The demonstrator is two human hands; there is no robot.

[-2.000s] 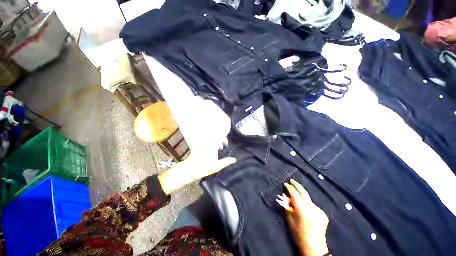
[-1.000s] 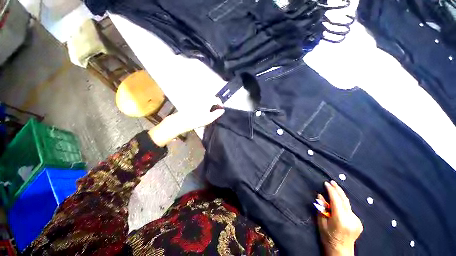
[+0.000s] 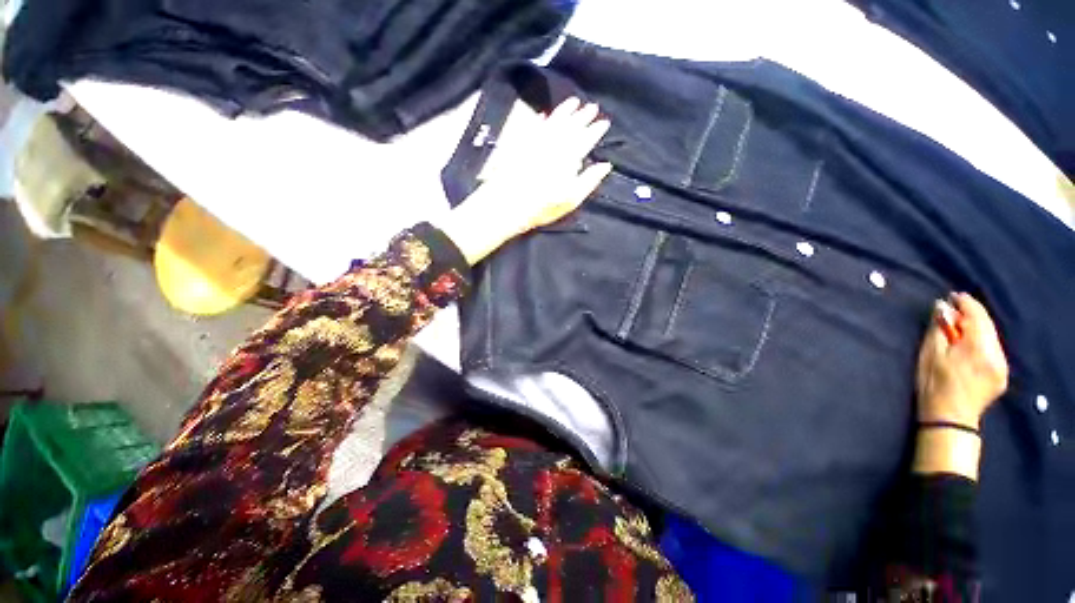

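Observation:
A dark denim dress (image 3: pixel 707 436) lies front side up on the white table, its row of pale buttons (image 3: pixel 805 249) running from the collar (image 3: pixel 469 153) toward the lower right. My left hand (image 3: pixel 540 165) lies over the collar end and top of the placket, fingers apart; I cannot tell if it pinches cloth. My right hand (image 3: pixel 961 359) is beside the placket further down, fingers curled around small red-orange and pale snips (image 3: pixel 949 316), partly hidden. Two stitched pockets show on either side of the buttons. The armhole (image 3: pixel 560 406) shows pale inside.
Another dark dress (image 3: pixel 295 47) lies at the upper left of the white table (image 3: pixel 236 177). More dark cloth (image 3: pixel 1014 47) is at the upper right. A round wooden stool (image 3: pixel 206 259) and a green crate (image 3: pixel 71 471) stand left of the table. Something blue (image 3: pixel 725 565) shows below the dress.
The view has shifted toward the dress. My left hand has moved from the collar's near edge onto the collar and placket top. My right hand has moved down the placket, away from the collar.

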